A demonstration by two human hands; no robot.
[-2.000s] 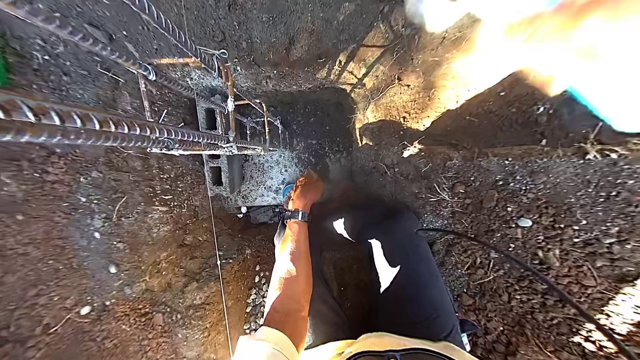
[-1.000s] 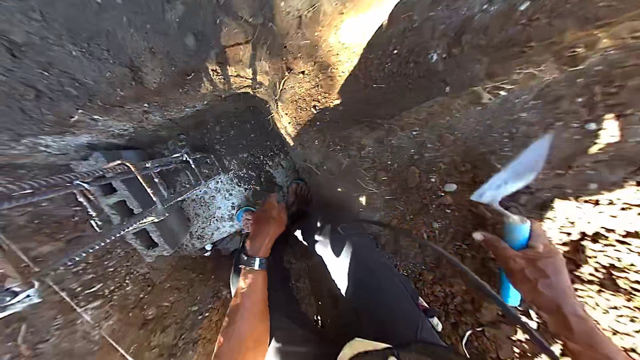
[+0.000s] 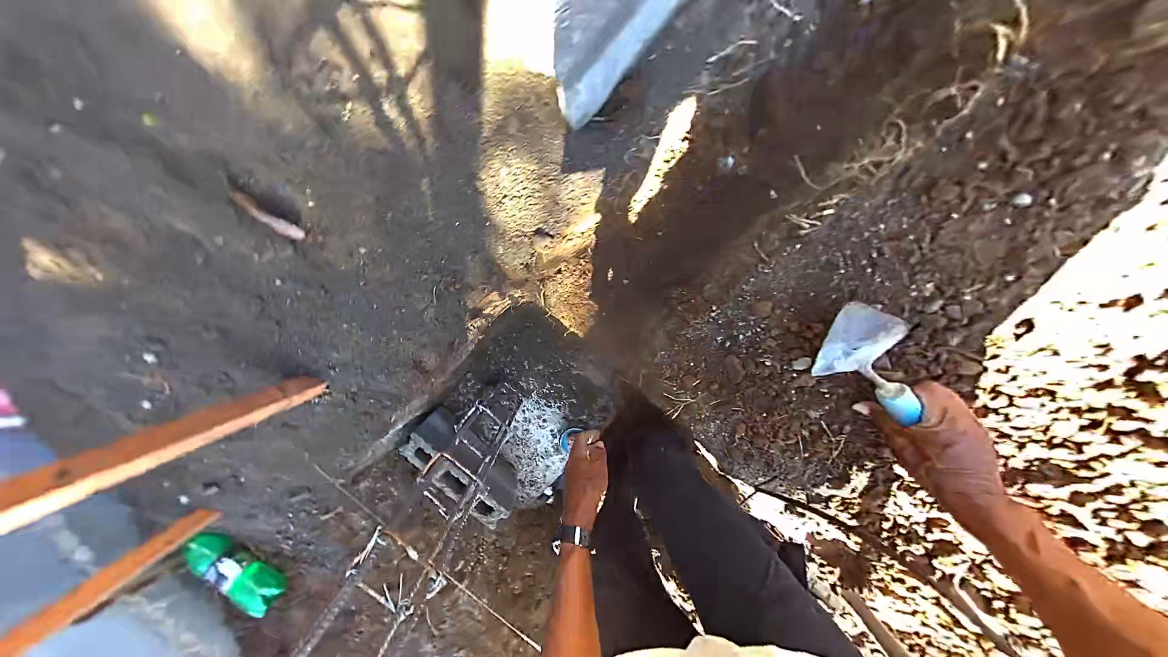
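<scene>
My right hand (image 3: 940,443) is closed around the blue handle of a pointed masonry trowel (image 3: 860,339), its blade raised over the soil at the right. Low in the middle, my left hand (image 3: 585,470) grips a small blue object (image 3: 571,438), mostly hidden by the fingers; its kind cannot be told. Just left of that hand lies a patch of grey mortar (image 3: 537,447). Hollow concrete blocks (image 3: 461,474) stand beside the mortar, with a cage of steel rebar (image 3: 484,424) over them.
Two wooden boards (image 3: 164,443) reach in from the left, near a green plastic bottle (image 3: 235,573). A string (image 3: 474,598) and rebar ends cross the lower left. A pale slab (image 3: 607,55) stands at the top. An earth bank with roots rises at the upper right.
The view has swung round strongly. My right hand with the trowel, plain one second ago, remains at the right. My left hand stays beside the mortar with the blue object.
</scene>
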